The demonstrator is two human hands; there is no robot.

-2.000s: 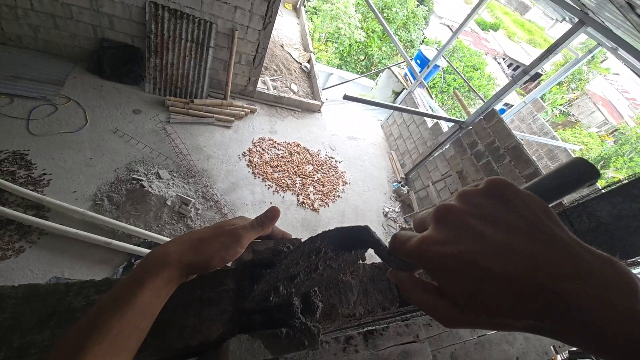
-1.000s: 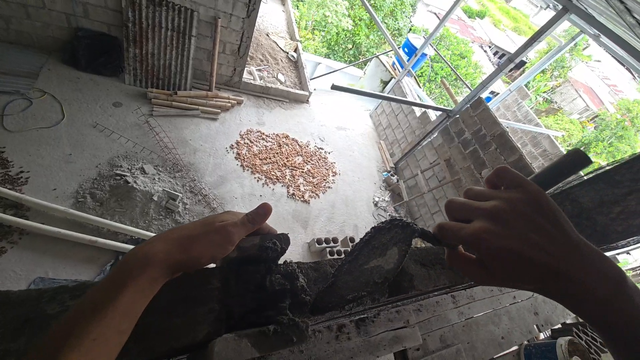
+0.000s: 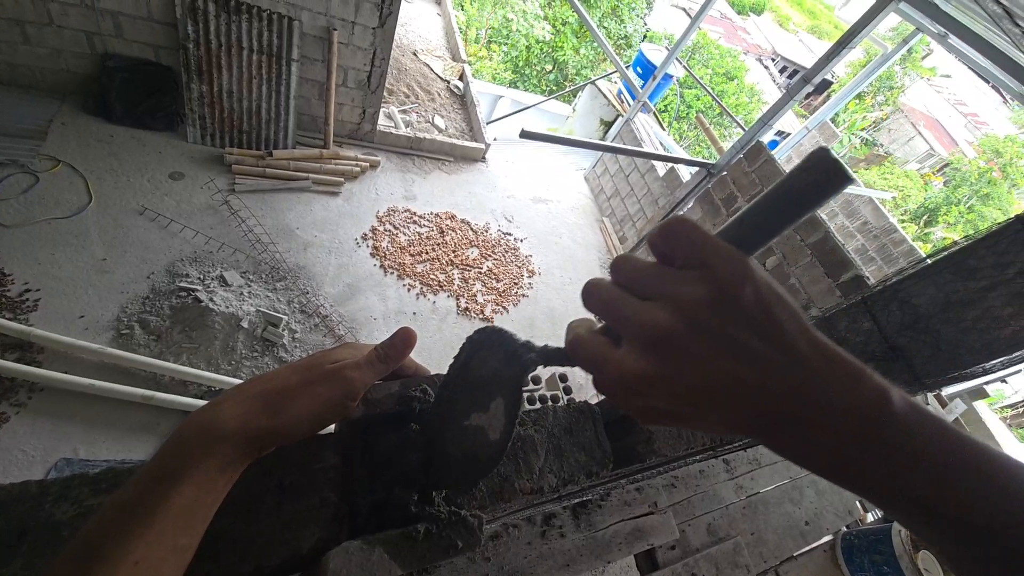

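Note:
My right hand (image 3: 672, 336) is closed around the handle of a mason's trowel (image 3: 478, 412). The trowel's dark blade, smeared with mortar, stands steeply against the joint side of a masonry block. My left hand (image 3: 320, 392) rests over the far edge of that block (image 3: 392, 400) on top of the wall, thumb raised, its fingertips hidden behind the edge. Wet mortar (image 3: 452, 520) hangs at the block's near lower side. Right of the blade, the rough top of the wall (image 3: 564, 448) continues.
Wooden planks (image 3: 704, 512) lie below the near side of the wall, with a blue bucket (image 3: 876, 552) at lower right. Two white pipes (image 3: 120, 352) run at left. Beyond and below are a rubble heap (image 3: 216, 312), brown pieces (image 3: 452, 260) spread on the floor, and bamboo poles (image 3: 292, 168).
My right hand has brought the trowel leftward since a second ago, and the blade has turned from slanting across the wall to steep beside the block. My left hand stays at the block.

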